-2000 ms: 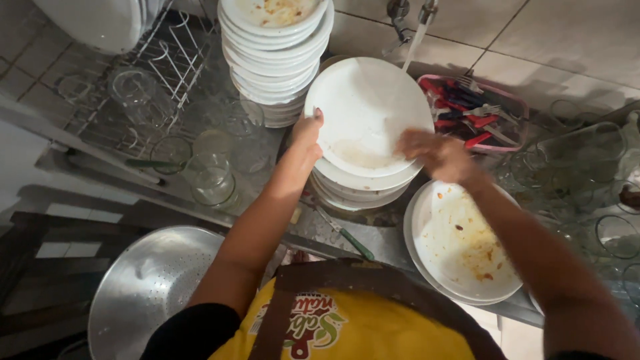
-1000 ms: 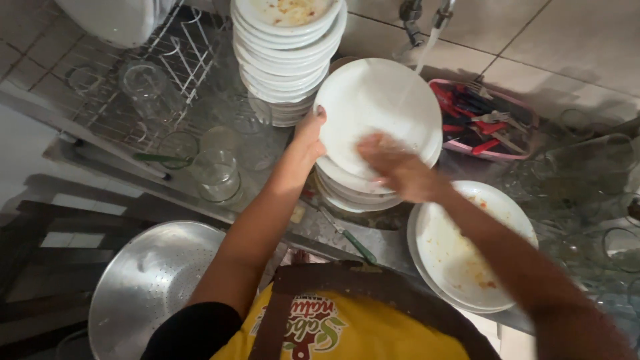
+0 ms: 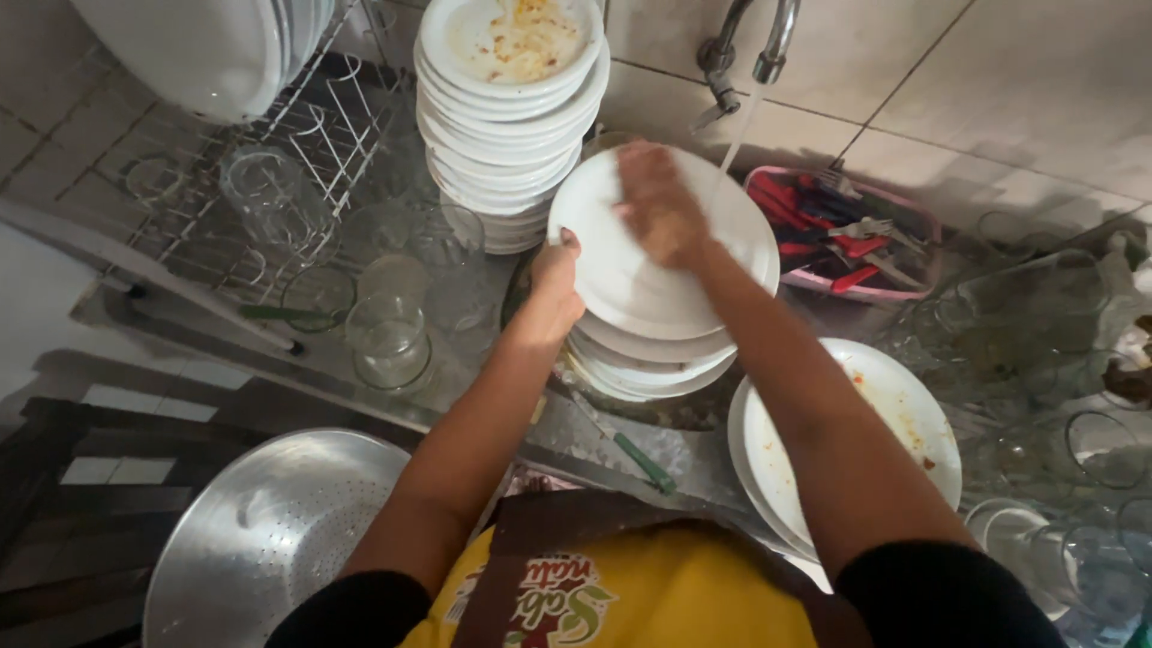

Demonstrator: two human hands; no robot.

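Observation:
My left hand point(image 3: 560, 277) grips the left rim of a white plate point(image 3: 621, 288), its thumb on the upper face. The plate is tilted above a stack of white plates point(image 3: 661, 373) in the sink. My right hand point(image 3: 657, 202), blurred, lies flat over the plate's upper part; whether anything is under its palm is hidden. Water runs from the faucet point(image 3: 770, 65) onto the plate's right side. A tall stack of white plates point(image 3: 508, 135) rises behind my left hand, the top one smeared with food. More food-smeared plates point(image 3: 918, 432) lie below my right forearm.
A pink basket point(image 3: 931, 270) of red-handled cutlery stands right of the faucet. Glasses point(image 3: 389, 337) crowd the counter at left, near a wire dish rack point(image 3: 346, 153); more glasses point(image 3: 1107, 450) stand at right. A green-handled knife point(image 3: 643, 463) lies at the front edge. A metal colander point(image 3: 225, 531) is at lower left.
My right hand has moved across the plate, from its right side to its upper part. My left hand keeps its hold on the rim.

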